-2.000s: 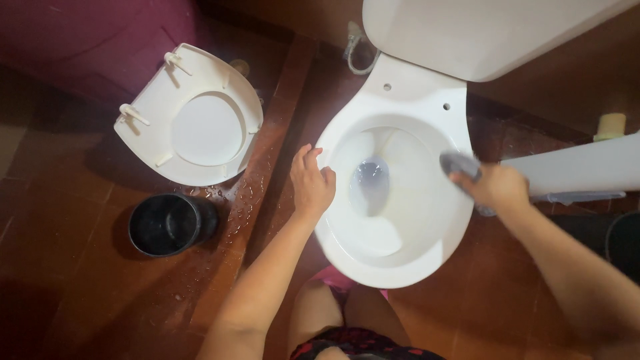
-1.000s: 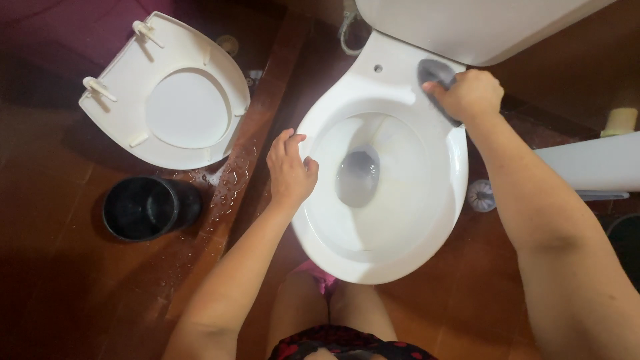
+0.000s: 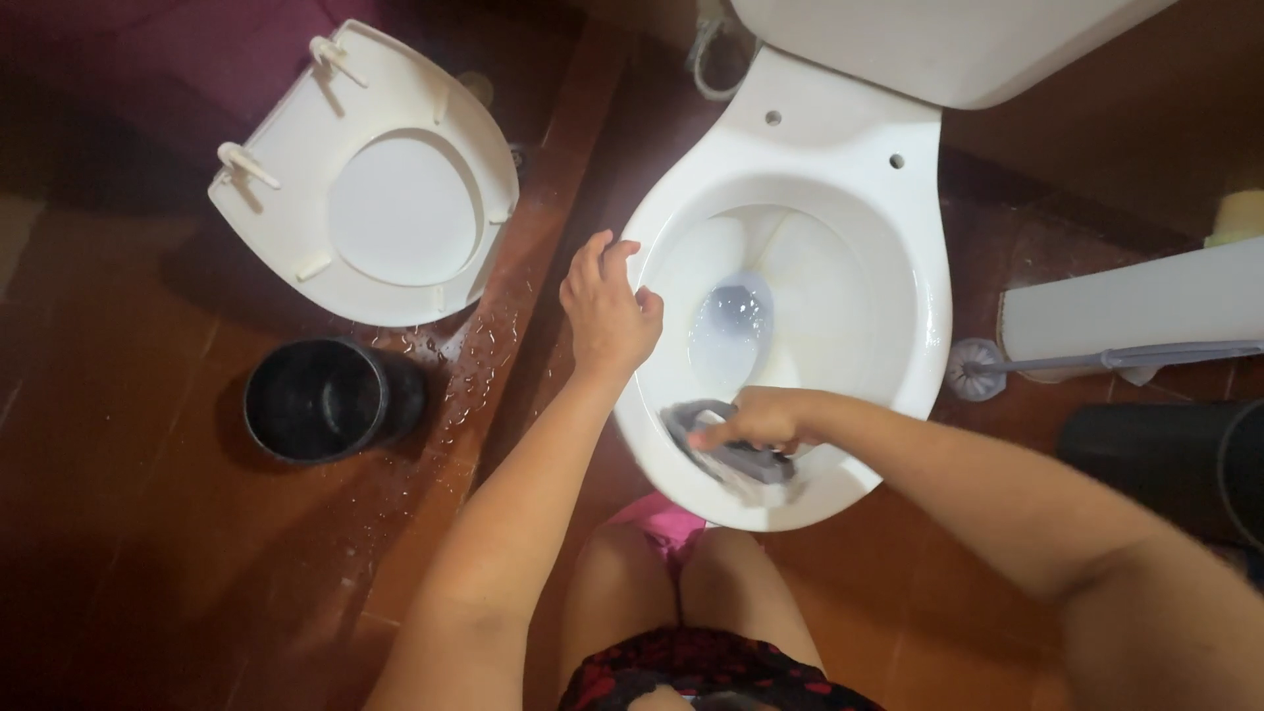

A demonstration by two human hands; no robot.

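Note:
A white toilet bowl (image 3: 913, 296) without a seat fills the middle of the view, with water at its bottom and two bolt holes at its back. My right hand (image 3: 765, 420) grips a grey scrub brush (image 3: 736, 459), blurred, on the front part of the rim. At the bowl's left rim is my left hand (image 3: 607, 306), holding nothing, its fingers apart and their tips close to the rim. The detached white toilet seat and lid (image 3: 464, 128) lie on the floor to the left, hinges toward the upper left.
A black bucket (image 3: 316, 400) stands below the seat, beside a wet, raised tiled ledge (image 3: 494, 336). The cistern (image 3: 948, 49) is at the top. On the right are a white pedestal (image 3: 1126, 306), a toilet brush (image 3: 978, 368) and a dark bin (image 3: 1155, 454).
My right hand and the brush have moved from the back of the rim to its front. My left hand has stayed by the left rim.

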